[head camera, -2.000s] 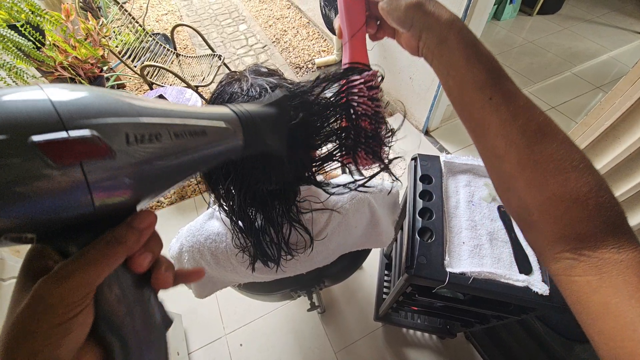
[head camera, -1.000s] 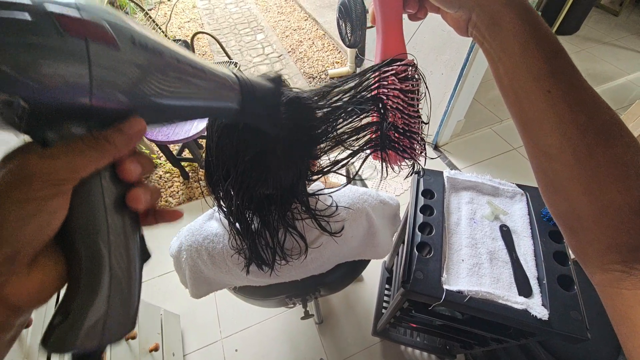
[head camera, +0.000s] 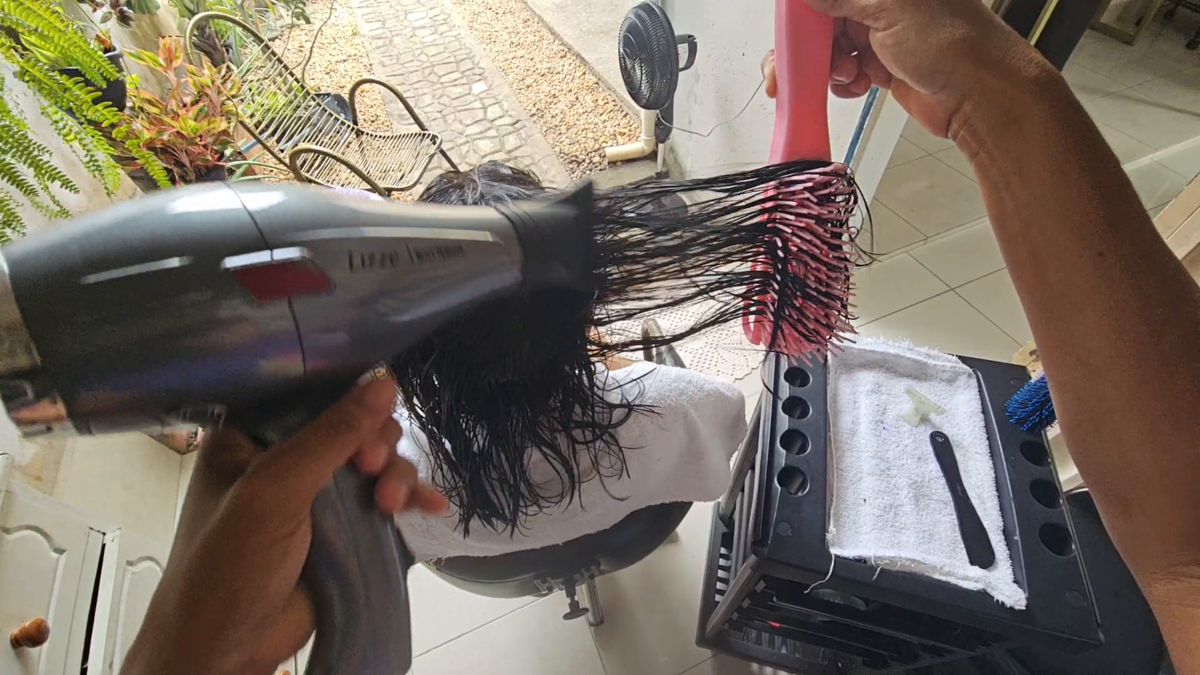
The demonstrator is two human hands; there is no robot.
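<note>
My left hand (head camera: 309, 506) grips the handle of a grey hair dryer (head camera: 394, 272) at the left. The dryer's dark nozzle lies against the side of a seated person's wet dark hair (head camera: 525, 412). Up at the top right, my right hand (head camera: 900, 56) holds a pink vented hairbrush (head camera: 802, 103) by its handle, bristle end down. Strands of hair stretch sideways from the head and wrap over the bristles. A white towel (head camera: 684, 441) covers the person's shoulders. The person's face is hidden.
A black salon trolley (head camera: 919, 591) at the right bears a white cloth (head camera: 872, 487), a black-handled tool (head camera: 961, 497) and a pale clip (head camera: 923, 408). A blue brush (head camera: 1031, 403) sits at its edge. Behind are a fan (head camera: 649, 56), a wire chair (head camera: 347, 150) and potted plants (head camera: 187, 122).
The brush has moved outward to the right from the head, and the hair on it is now drawn out straighter. The dryer has shifted in my left hand's grip area, its nozzle now over the stretched strands' base.
</note>
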